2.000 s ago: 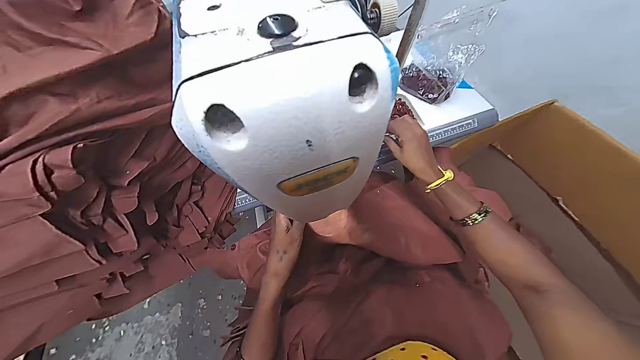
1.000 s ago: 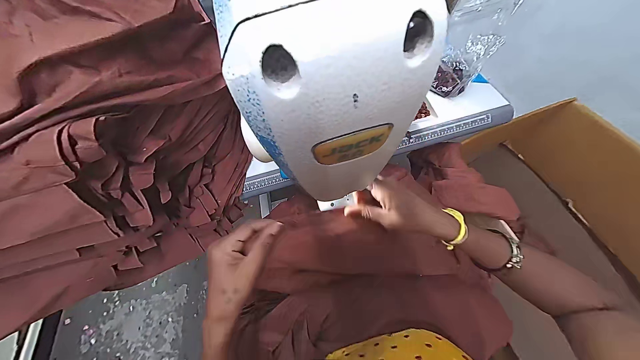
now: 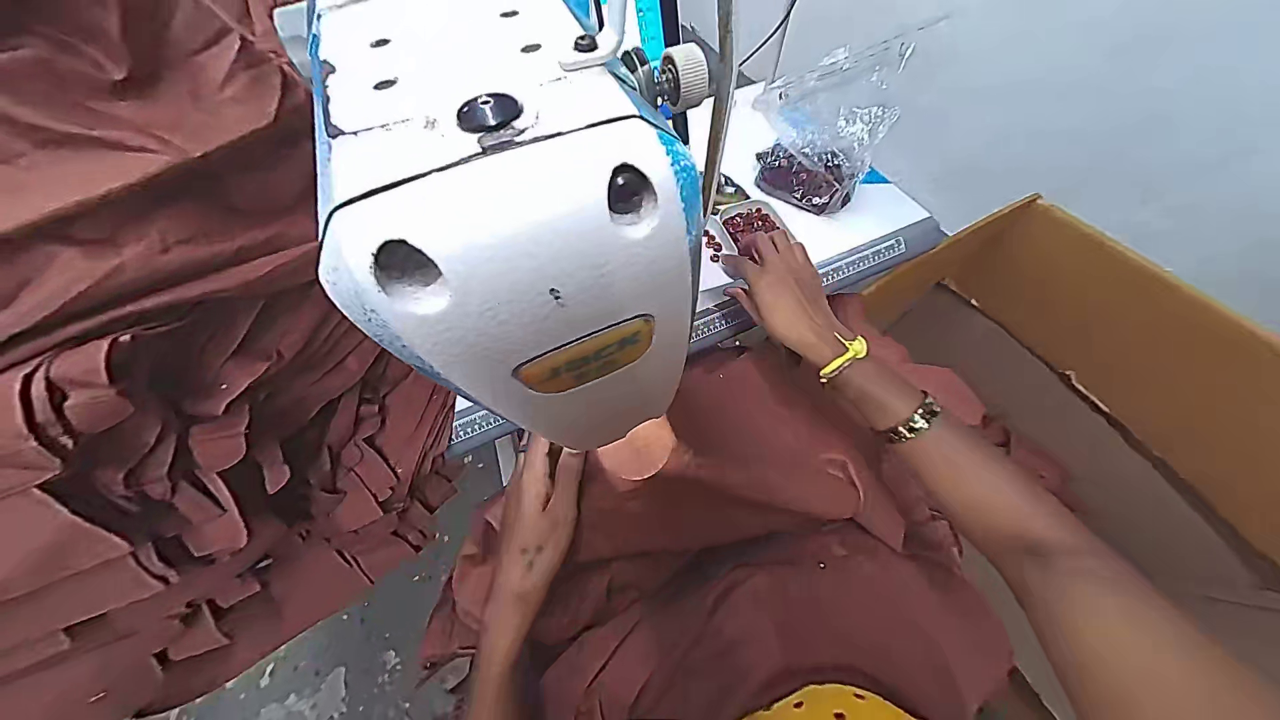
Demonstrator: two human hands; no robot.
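A white and blue Jack sewing machine head [image 3: 500, 250] fills the upper middle of the view. Under its lower end lies reddish-brown fabric [image 3: 740, 450], lit at one spot. My left hand [image 3: 545, 500] rests on the fabric's left edge, its fingertips hidden beneath the machine head, so its grip cannot be told. To the right, my right hand [image 3: 780, 280] reaches with bent fingers into a small white tray [image 3: 728, 262] of red buttons [image 3: 750, 225]. Whether its fingertips pinch a button is not clear.
A large heap of cut reddish-brown fabric [image 3: 200, 420] stands at the left. Behind the tray, a clear plastic bag [image 3: 825, 150] holds dark red pieces. An open cardboard box [image 3: 1110, 330] is at the right, beside the table edge with its ruler strip [image 3: 860, 262].
My right hand has gone from the fabric below the machine head to the button tray. My left hand, raised over the fabric a second ago, is now at the machine's lower end.
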